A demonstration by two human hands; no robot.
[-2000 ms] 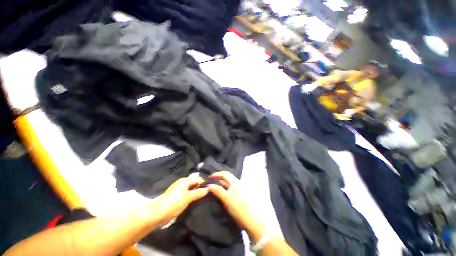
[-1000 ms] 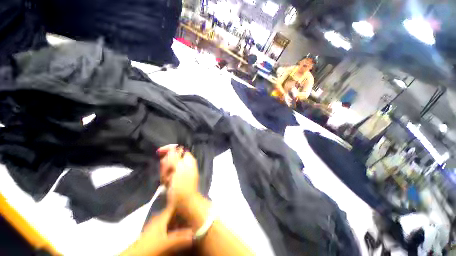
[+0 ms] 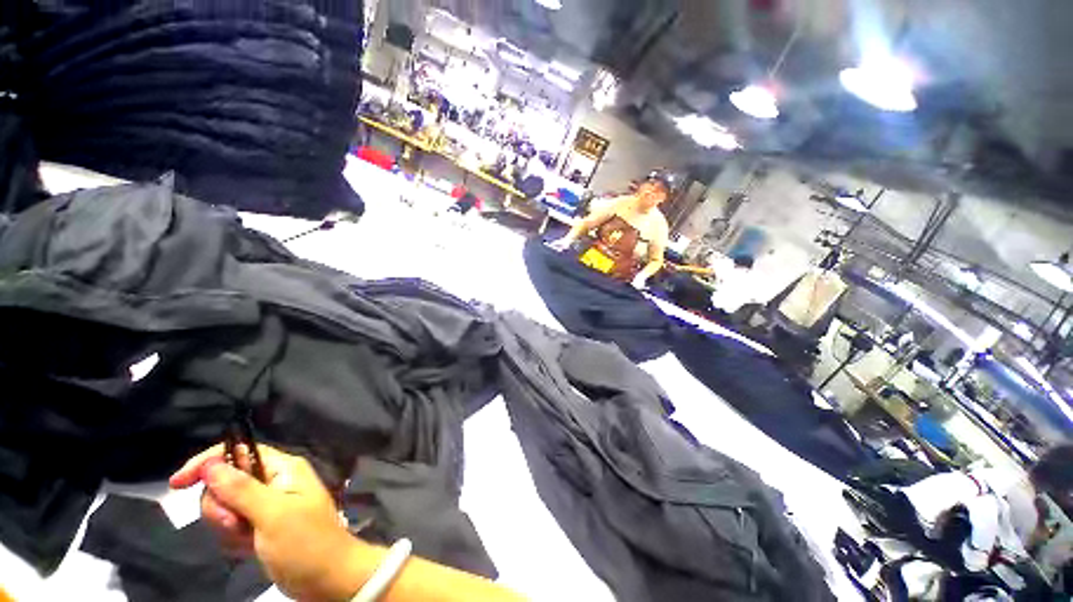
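Observation:
My right hand [image 3: 282, 517], with a white band at the wrist, is at the lower left over the dark cloth. It is closed around small dark thread snips [image 3: 245, 453], whose two tips point up past the fingers. My left hand is not in view. A charcoal jacket [image 3: 318, 365] lies bunched in a long heap behind and around the right hand. A small white patch [image 3: 144, 366], perhaps a label, shows on it. A second charcoal garment [image 3: 659, 470] extends from the heap to the lower right.
A tall navy-black stack of garments [image 3: 188, 106] stands at the far left on the white table [image 3: 435, 253]. Flat navy pieces [image 3: 612, 308] lie along the far side before a worker in an apron [image 3: 624, 235]. Other people and white garments [image 3: 965, 506] are at the right.
The view has swung up and right. My hands, together on the cloth before, are apart; the left has left the picture. The right has moved left in view, and the snips now show.

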